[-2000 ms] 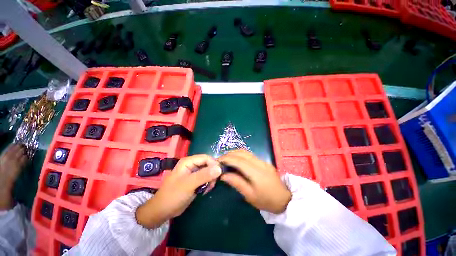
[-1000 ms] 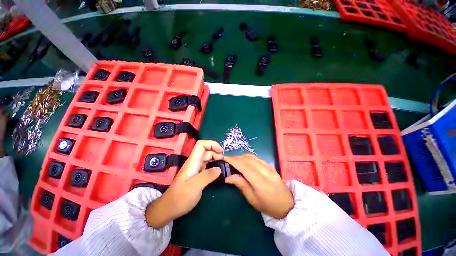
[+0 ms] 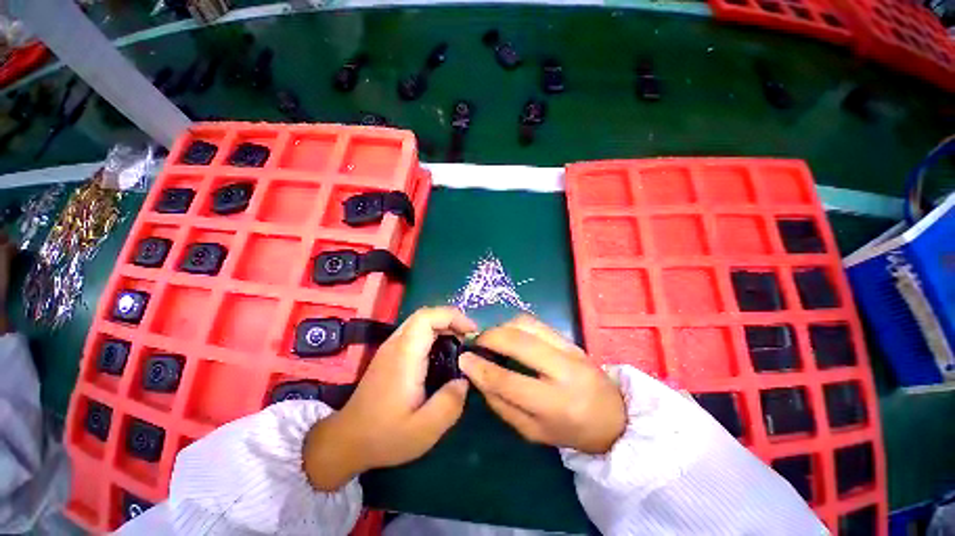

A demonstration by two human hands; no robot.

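My left hand (image 3: 393,403) holds a black watch body (image 3: 444,362) between thumb and fingers, above the green bench between two trays. My right hand (image 3: 550,382) is shut on a black strap (image 3: 503,361), its fingertips touching the edge of the watch body. Whether a pin is between the fingertips cannot be seen. A small silver pile of spring bars (image 3: 488,288) lies on the bench just beyond my hands.
The red left tray (image 3: 220,335) holds watch bodies, several with straps over its right edge. The red right tray (image 3: 654,288) has dark flat pieces in its right columns. Beyond lies a green conveyor (image 3: 607,115) with scattered watches. A blue-and-white box (image 3: 911,304) stands at right.
The watch body has turned in my left hand and shows more upright. My right hand now holds the strap out from it. The neighbour's hand at the far left has left the picture.
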